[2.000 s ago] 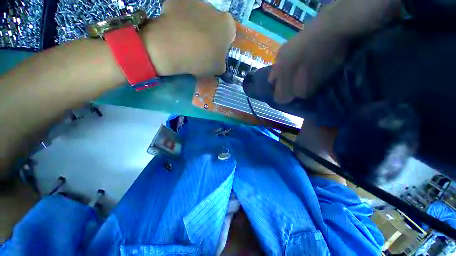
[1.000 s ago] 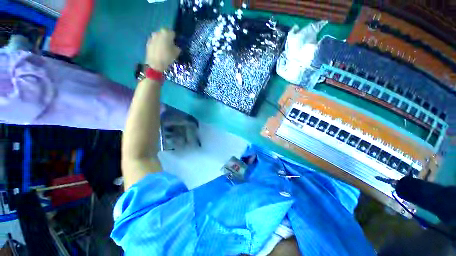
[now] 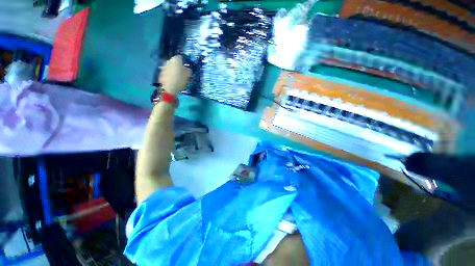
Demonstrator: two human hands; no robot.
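Observation:
My left hand [image 3: 175, 75], blurred, is over the left part of the black screw tray [image 3: 253, 96]; its fingertips are unclear. Shiny silver screws [image 3: 226, 78] fill much of the tray. The silvery heat sink [image 3: 333, 136] lies in the orange-brown assembly jig [image 3: 271, 115], with a row of black power transistors [image 3: 359, 118] along it. The dark electric screwdriver [image 3: 442, 169] reaches in from the right edge, its tip near the heat sink's right end. My right hand cannot be made out.
White-tipped pieces [image 3: 208, 26] lie over the tray's far part. A crumpled white cloth [image 3: 287, 39] is beside it. A pale ladder-like frame [image 3: 375, 67] lies behind the jig, orange boards [image 3: 403, 21] at the rear. A red object [image 3: 67, 47] and pinkish fabric [image 3: 94, 117] are left.
Since two seconds ago, my left hand has left the jig for the screw tray. The screwdriver now shows at the heat sink's right end. The view has swung left.

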